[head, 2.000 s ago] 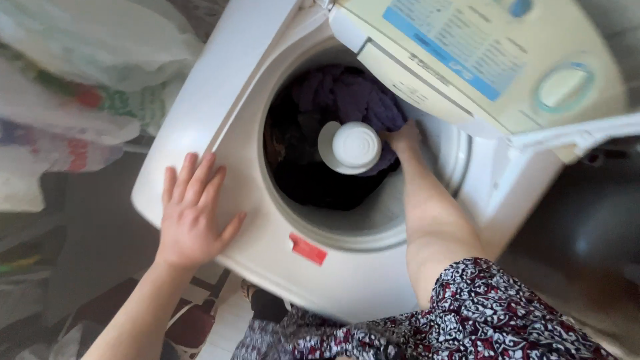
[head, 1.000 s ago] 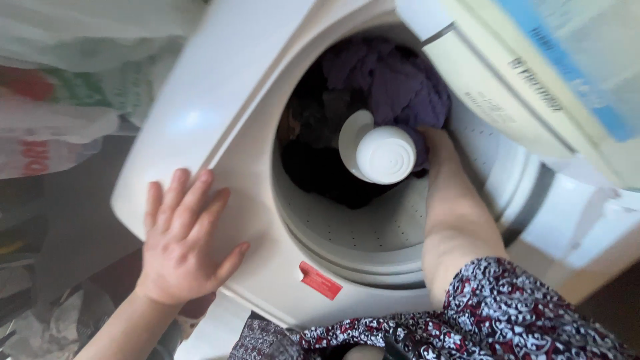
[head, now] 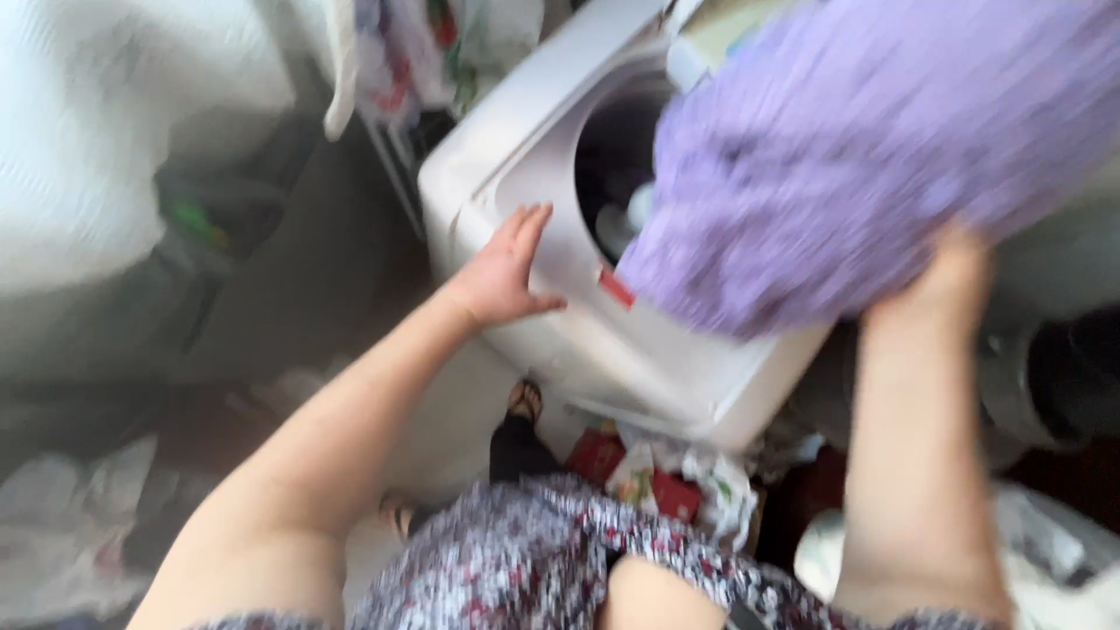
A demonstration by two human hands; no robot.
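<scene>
A large purple cloth (head: 822, 166), blurred by motion, hangs in front of the right part of a white top-loading washing machine (head: 542, 324). My right hand (head: 936, 271) grips its lower edge. Part of the open drum (head: 612, 149) shows to the cloth's left, with dark laundry inside and the white agitator (head: 641, 206) partly covered. My left hand (head: 507, 271) is over the machine's left front edge with its fingers apart and nothing in it; whether it touches the machine I cannot tell. A red label (head: 616, 288) is on the machine's top beside the cloth. The cloth hides most of the raised lid.
Plastic bags (head: 499, 44) hang behind the machine at the left. A big white draped thing (head: 114, 131) fills the upper left. Bags and red packages (head: 674, 497) lie on the floor by the machine's front. A dark round container (head: 1072, 376) stands at the right.
My right hand was in the drum at the purple cloth; the cloth is now lifted out and held above the machine. My left hand rested flat on the machine's top before. The view has shifted.
</scene>
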